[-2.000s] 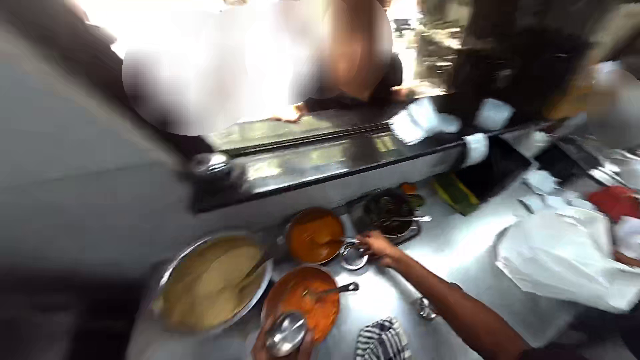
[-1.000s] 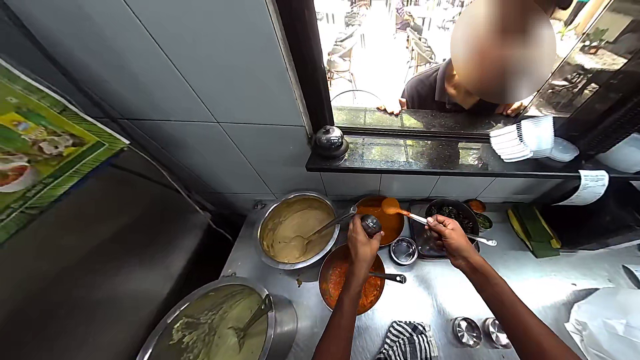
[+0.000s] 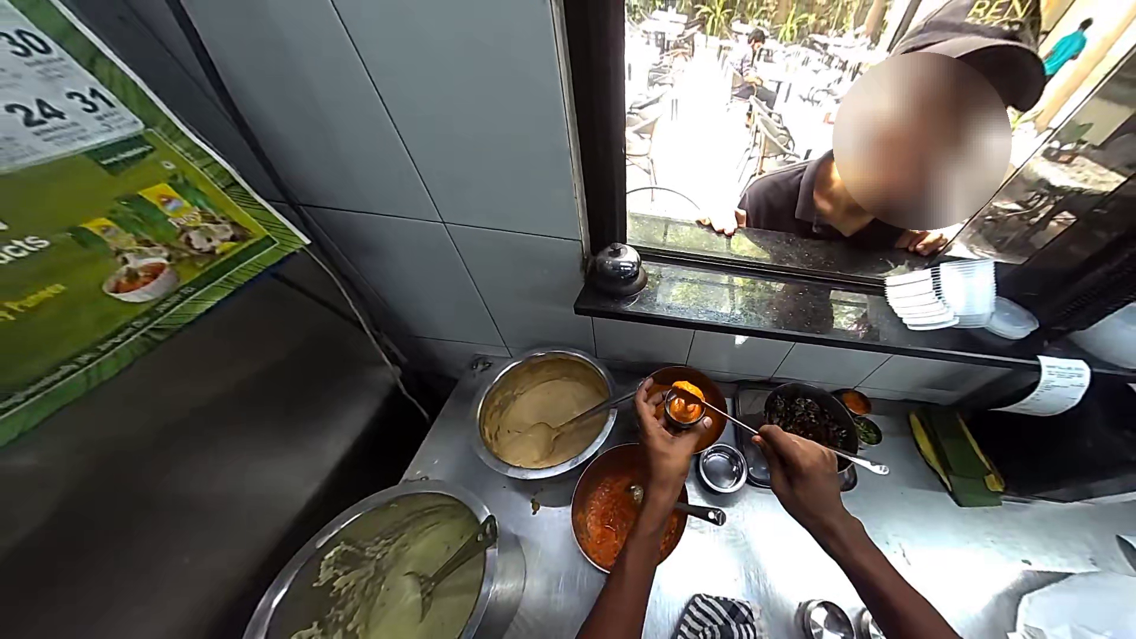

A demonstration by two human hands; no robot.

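Observation:
My left hand (image 3: 666, 439) holds a small steel cup (image 3: 684, 407) containing orange sauce, over an orange-filled bowl (image 3: 713, 432). In my right hand (image 3: 801, 466) is a long-handled metal spoon (image 3: 737, 421), its head at the cup. Below my left hand sits a bowl of red chutney (image 3: 612, 515) with a dark-handled ladle (image 3: 699, 512). An empty steel cup (image 3: 722, 469) stands between my forearms. To the right is a dark pan (image 3: 830, 399) with dark food. At the left, a steel pot of beige batter (image 3: 540, 404) holds a ladle.
A large pot of green batter (image 3: 404, 568) stands at lower left. Several small steel cups (image 3: 825, 619) and a striped cloth (image 3: 717, 618) lie near the front. Folded leaves (image 3: 958, 457) rest at right. On the ledge (image 3: 754, 303) are a bell (image 3: 619, 269) and plastic lids (image 3: 941, 295); a person (image 3: 816, 200) leans beyond.
My left hand has turned the small cup upright, and it now shows orange sauce. The spoon's head, over the orange bowl a second ago, is now at the cup. The view has shifted.

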